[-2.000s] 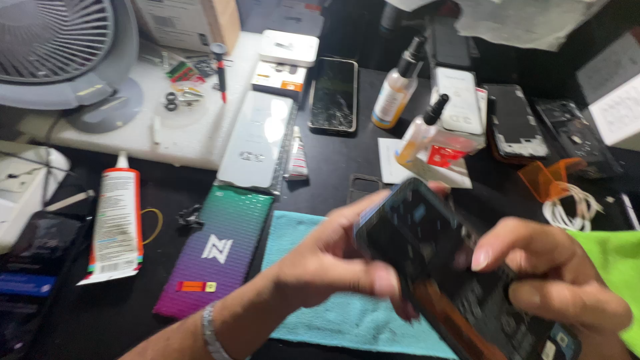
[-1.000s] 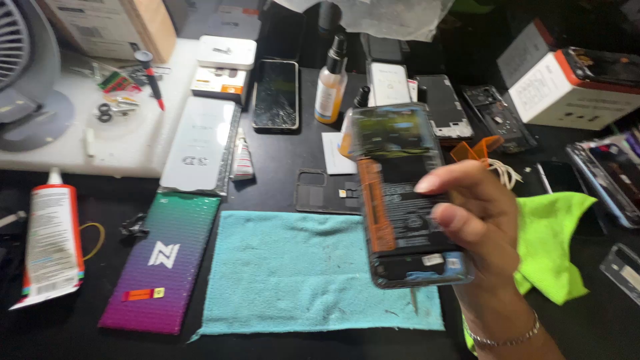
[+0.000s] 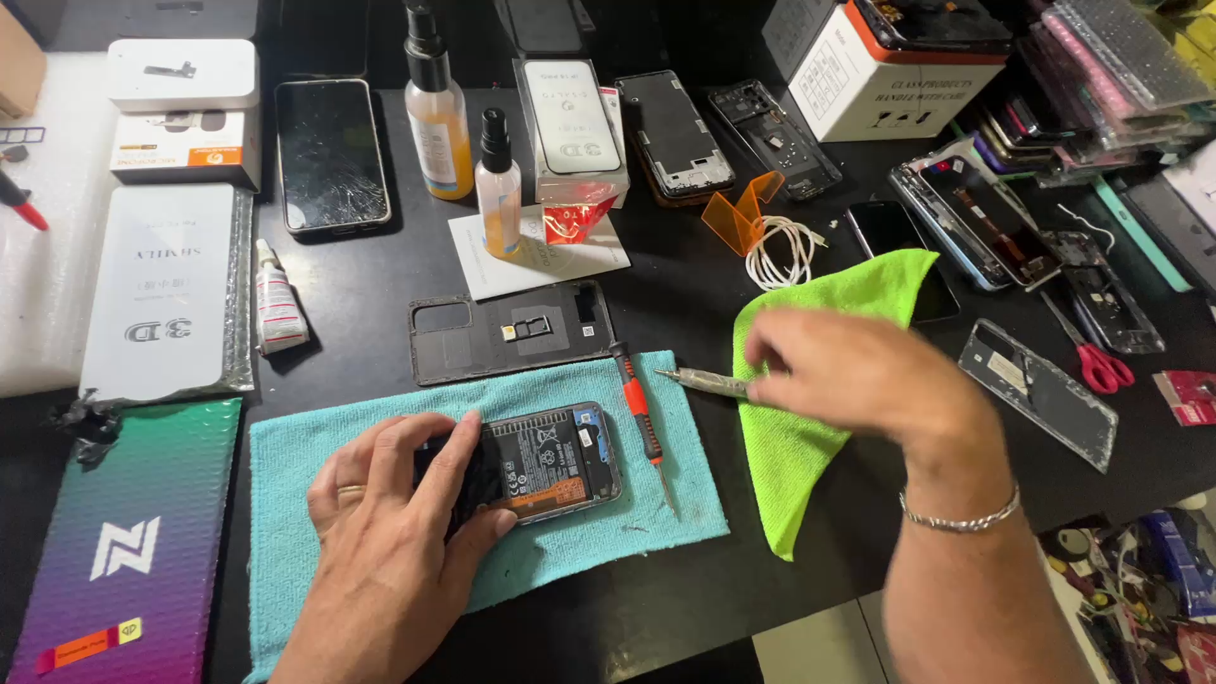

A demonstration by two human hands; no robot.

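An opened smartphone [image 3: 546, 461], its battery and orange flex cable exposed, lies on a light blue microfiber cloth [image 3: 361, 570]. My left hand [image 3: 399, 513] grips the phone's left end. My right hand [image 3: 836, 380] is above a lime green cloth [image 3: 807, 475], its fingers at the rear end of a metal-bodied pen-shaped tool [image 3: 708, 382]; whether they grip it is unclear. A red and black screwdriver [image 3: 641, 408] rests on the blue cloth right of the phone. Behind the cloth is a detached phone back cover [image 3: 465, 353] with a SIM tray [image 3: 526, 329] on it.
Two spray bottles [image 3: 439, 133] [image 3: 499, 195], a cracked phone [image 3: 332, 157] and a small glue tube [image 3: 280, 309] stand or lie behind. Red-handled scissors [image 3: 1104, 369], a white cable [image 3: 784, 252] and phone parts [image 3: 1040, 399] are at right. A purple-green padded pouch [image 3: 142, 503] lies left.
The phone has come down onto the blue cloth, with my left hand now on it. My right hand has let go of the phone and moved right to the green cloth.
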